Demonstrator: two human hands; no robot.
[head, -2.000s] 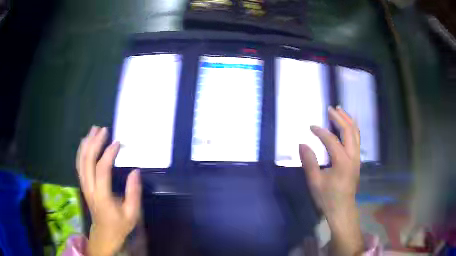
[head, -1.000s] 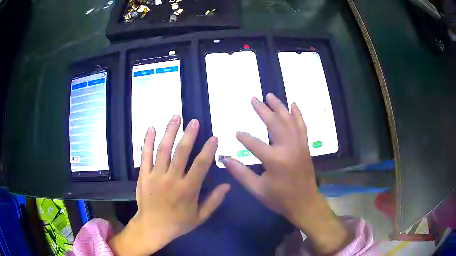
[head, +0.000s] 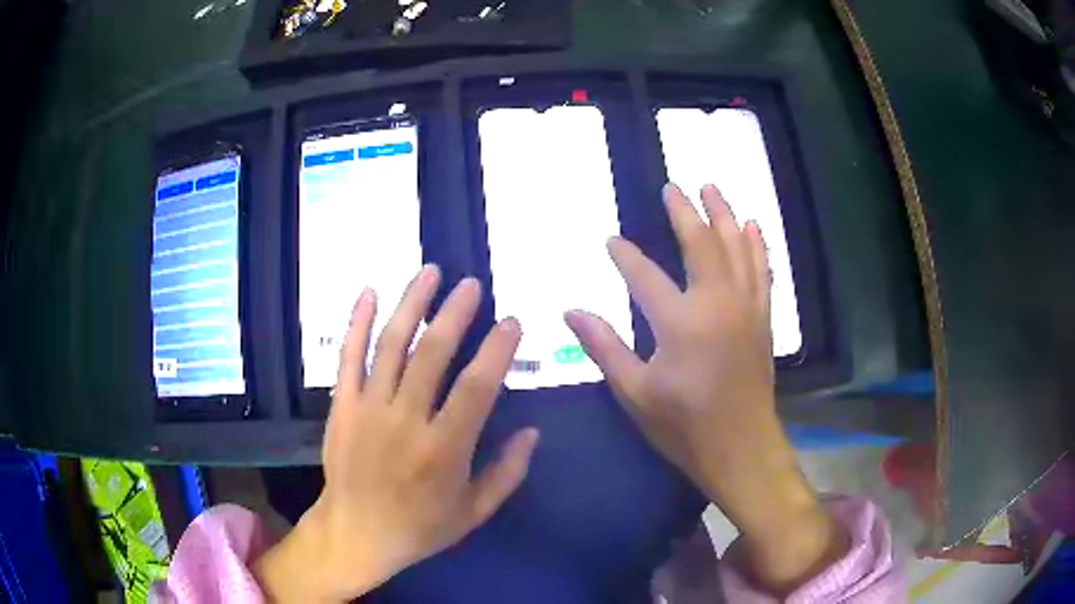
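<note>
A black four-slot phone tray lies on the bench mat with one lit smartphone in each recess. The far-left smartphone and the second smartphone show blue buttons at the top of their screens. The third smartphone shows a white page with a green button near the bottom. The far-right smartphone shows a white screen, partly hidden by my right hand. My left hand is spread, empty, over the lower parts of the second and third phones. My right hand is spread, empty, over the third and fourth phones.
A black small-parts tray with gold and white bits lies behind the phone tray on the dark green mat. A blue bin and green packets are at lower left. Another bench is at right.
My right hand has moved right and slightly up, from the third phone towards the fourth. My left hand stays over the second and third phones. The view has shifted slightly.
</note>
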